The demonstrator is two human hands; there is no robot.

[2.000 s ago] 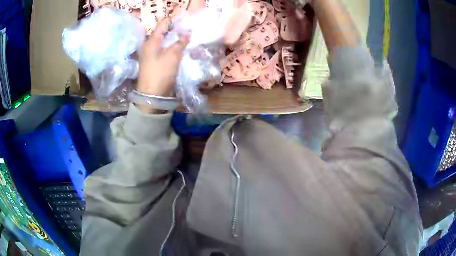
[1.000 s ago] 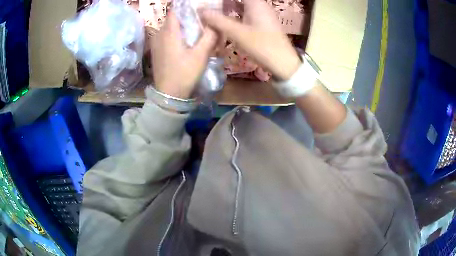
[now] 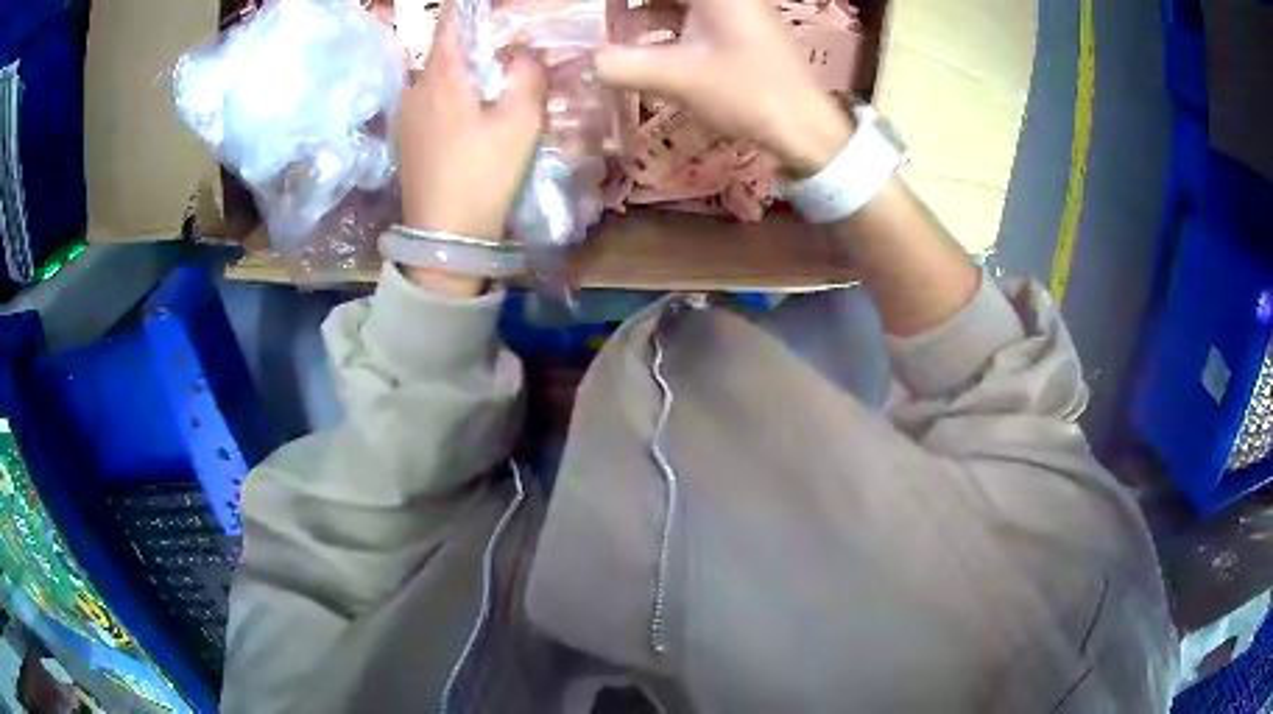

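Note:
An open cardboard carton [image 3: 754,257] holds a heap of pink moulded parts [image 3: 691,170]. A bunched clear polybag [image 3: 296,119] lies at its left side. My left hand [image 3: 468,147], with a bangle at the wrist, grips another clear bag [image 3: 563,181] over the heap; the bag hangs down beside the hand. My right hand [image 3: 740,84], with a pale-strapped watch, is just right of that bag at the top edge of the picture, thumb pointing left and apart from the fingers. Its fingertips are partly cut off, and I cannot tell if they touch the bag.
The carton's flaps fold outwards, a pale one [image 3: 956,133] at right. A blue crate [image 3: 1194,356] stands at far right, past a yellow floor line [image 3: 1072,168]. A blue frame [image 3: 200,398] and a black keyboard [image 3: 179,558] are at lower left.
My right hand has come from the carton's right side to the bag at the middle. My left hand has shifted slightly left over the last second, and the bag is spread more between the hands.

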